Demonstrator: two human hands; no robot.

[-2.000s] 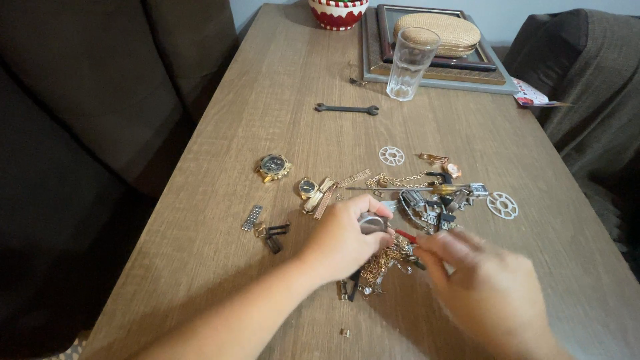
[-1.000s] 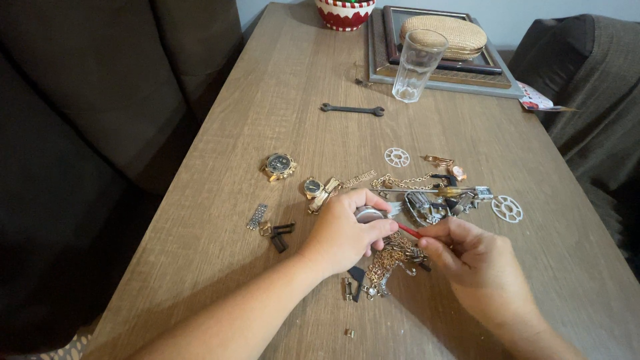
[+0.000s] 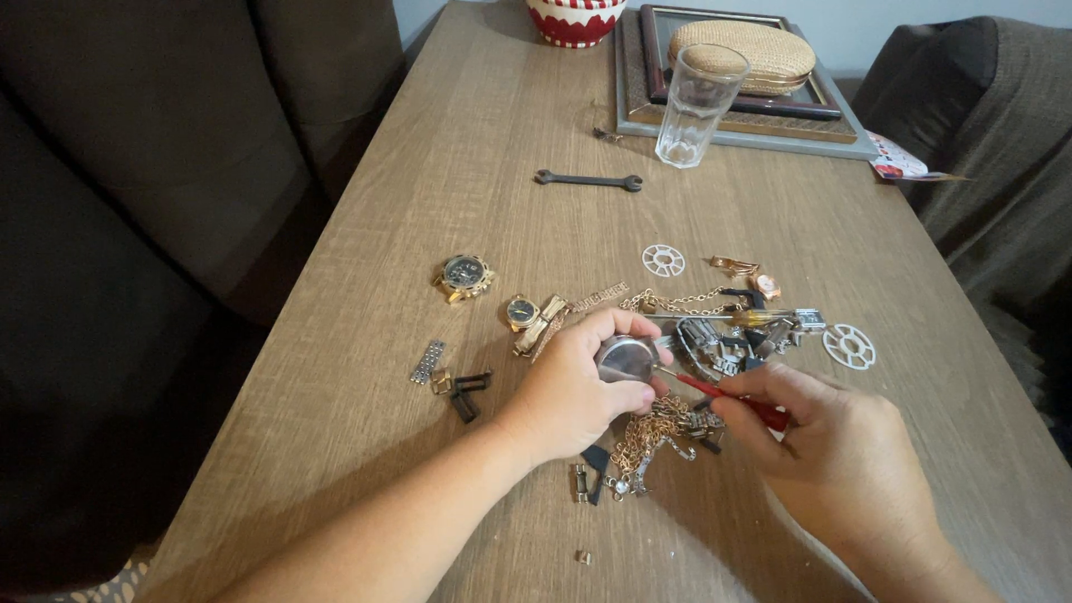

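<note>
My left hand (image 3: 578,385) grips a round metal watch case (image 3: 626,360) by its edge. In my right hand (image 3: 825,452) is a small red-handled screwdriver (image 3: 729,396), its tip at the right edge of the case. Beneath and around both hands lie tangled gold-coloured chains (image 3: 649,431), metal watch-band pieces (image 3: 712,339) and a screwdriver with an amber handle (image 3: 758,318). Left of the pile are a gold-coloured watch with a dark dial (image 3: 522,311) and a larger watch head (image 3: 466,275). A short metal band piece (image 3: 428,362) lies near dark links (image 3: 466,394).
An open-ended wrench (image 3: 589,181) lies beyond the pile. Behind it stand a drinking glass (image 3: 699,105), stacked picture frames (image 3: 749,134) with a woven case (image 3: 741,54) on top, and a red and white bowl (image 3: 576,21). White spoked discs (image 3: 663,260) lie near the pile.
Between two seconds and one second ago my right hand shifted its hold on the red screwdriver, uncovering more of it. My left hand still holds the watch case.
</note>
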